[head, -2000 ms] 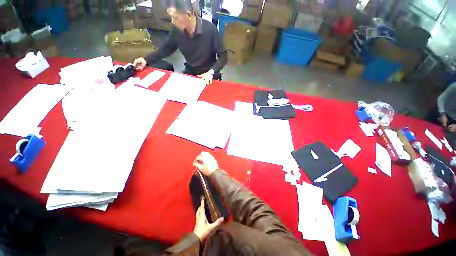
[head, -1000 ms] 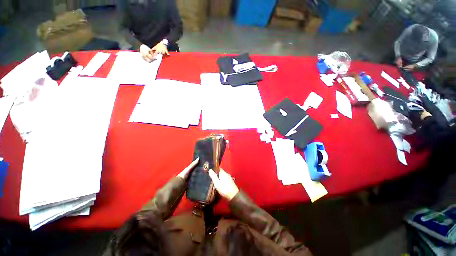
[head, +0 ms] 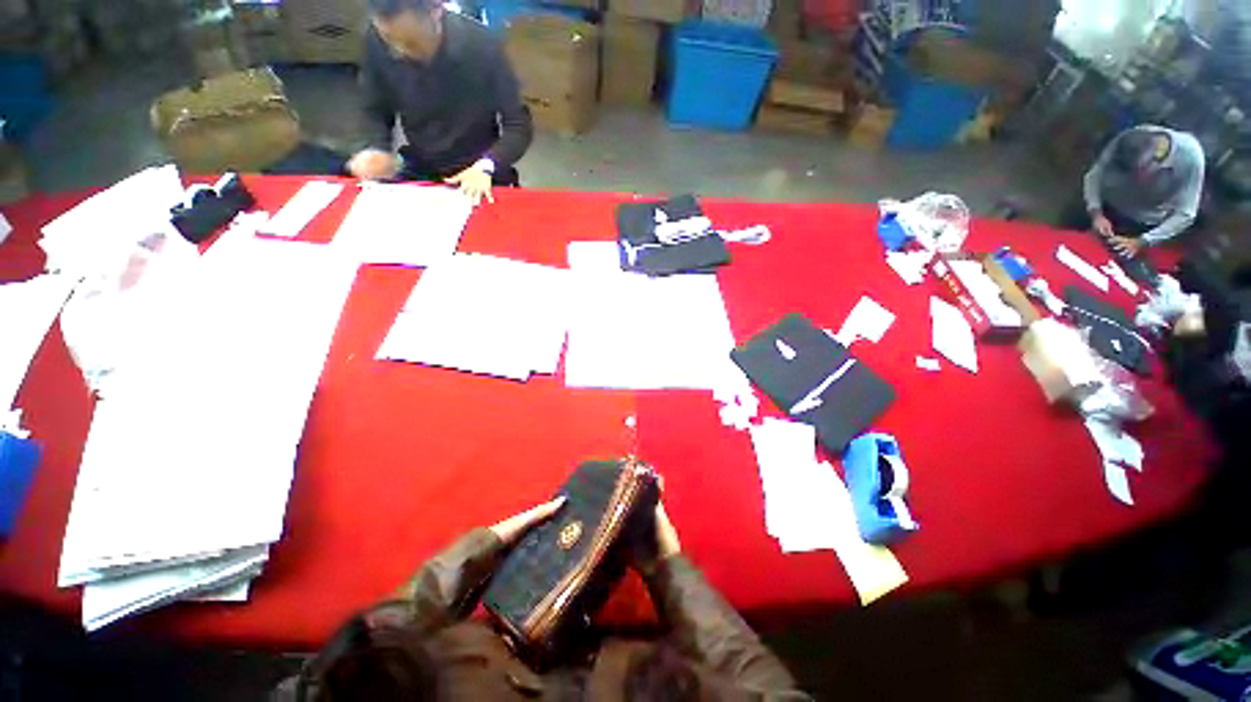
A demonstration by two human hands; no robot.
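A small dark handbag (head: 556,555) with a light metallic zip line is held at the table's near edge, tilted, its top leaning right. A small round emblem shows on its front. My left hand (head: 527,520) holds its left side, fingers partly behind it. My right hand (head: 664,532) holds its right side, mostly hidden by the bag. The zip runs along the bag's right side.
The red table (head: 412,453) bears white sheets (head: 206,398) at left, black flat pieces (head: 812,380), a blue tape dispenser (head: 875,487), a yellow slip (head: 873,569) and small cartons (head: 977,295) at right. People sit across the table and at the far right.
The bag has turned from upright to tilted right and sits closer to me. My right hand has moved from its front to its right side. The person opposite has shifted their hands.
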